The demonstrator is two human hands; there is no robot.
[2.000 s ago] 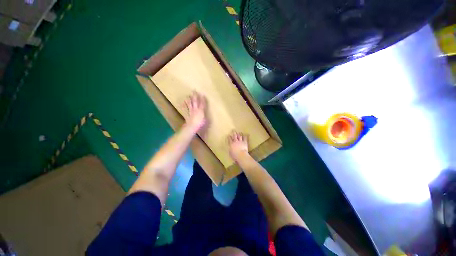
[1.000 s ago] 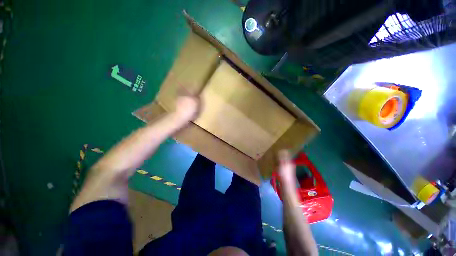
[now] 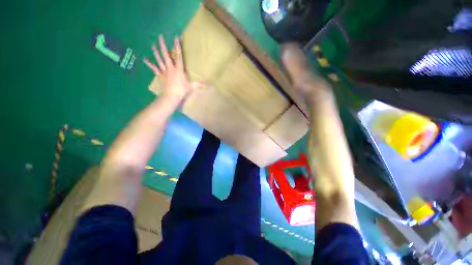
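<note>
A brown shipping carton (image 3: 220, 111) lies in front of me, its near long flap and both end flaps folded inward. The far long flap stands up along the far edge. A strip of the cardboard pad (image 3: 253, 77) shows between the flaps. My left hand (image 3: 173, 77) is at the carton's left corner, fingers spread, its palm by the near flap. My right hand (image 3: 300, 70) is blurred beside the far long flap at the right; its fingers and any contact are unclear.
A red plastic stool (image 3: 292, 207) stands on the green floor near the carton's right end. A metal-topped table (image 3: 380, 116) at right holds a yellow tape roll (image 3: 411, 135) and a smaller one (image 3: 422, 209). A black fan (image 3: 295, 20) is at top right. Brown cardboard (image 3: 150, 207) lies at lower left.
The end flaps, then the near long flap, have folded inward over the pad. My right hand has moved from the carton's near right end up to its far side. My left hand's fingers have spread.
</note>
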